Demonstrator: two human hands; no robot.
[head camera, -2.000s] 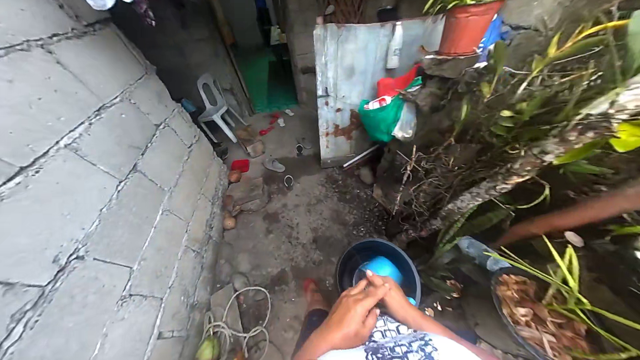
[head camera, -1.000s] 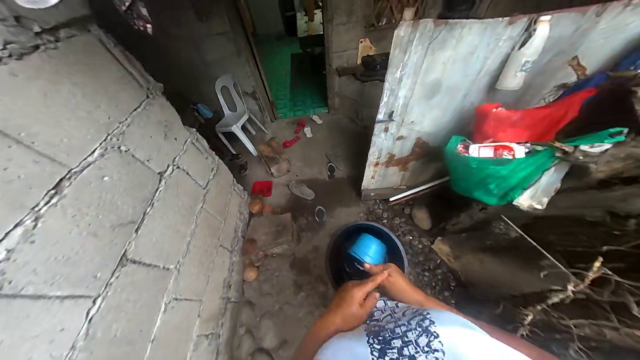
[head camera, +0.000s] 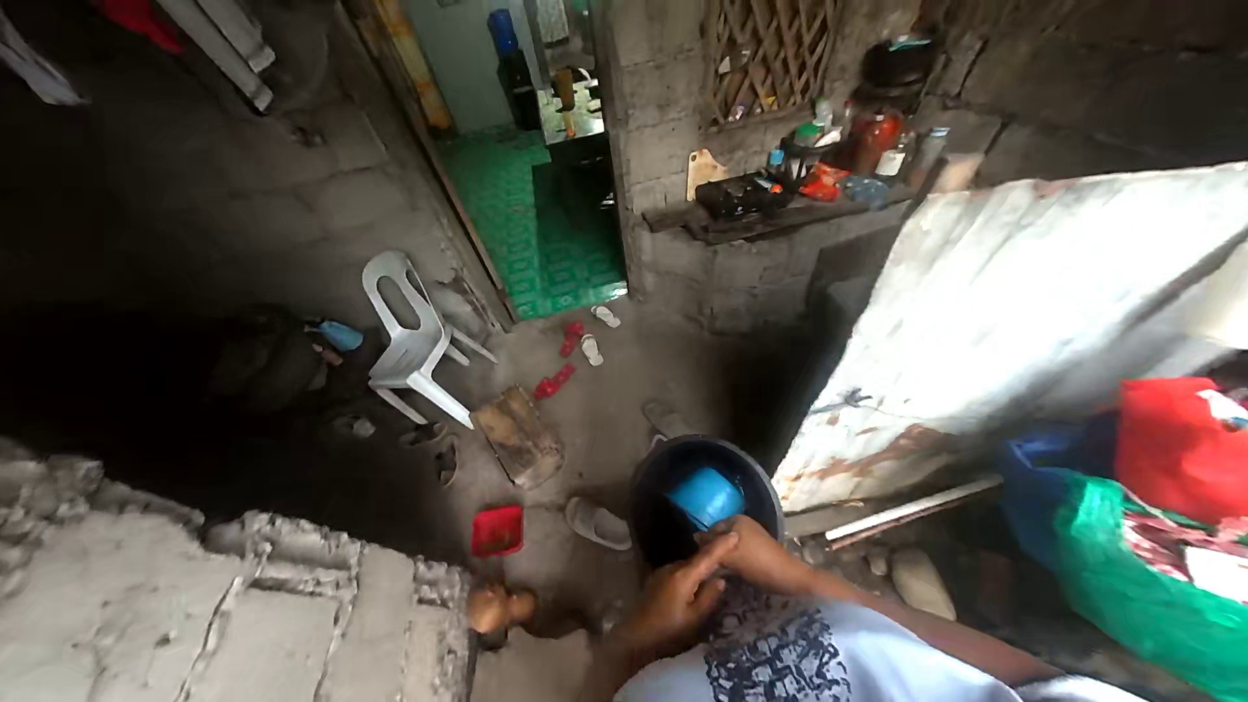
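A dark round tub (head camera: 758, 466) is below and just ahead of my body, with a blue plastic dipper (head camera: 709, 495) inside it. My left hand (head camera: 682, 597) is at the near side of the tub, its fingers touching my right hand (head camera: 746, 556). The right hand lies beside the dipper's near end; whether its fingers grip the dipper's handle cannot be told. No object shows in the left hand. Shadow hides the tub's contents.
A white plastic chair (head camera: 414, 341) stands left of a doorway with green flooring (head camera: 487, 205). Slippers (head camera: 597, 524), a wooden block (head camera: 519, 436) and a red tray (head camera: 497, 531) lie on the ground. A rough block wall (head camera: 283, 604) borders the left, a metal sheet (head camera: 1014, 322) the right.
The view has moved forward toward the doorway, and the tub and both hands have come along with it. The hands stay together over the tub's near side.
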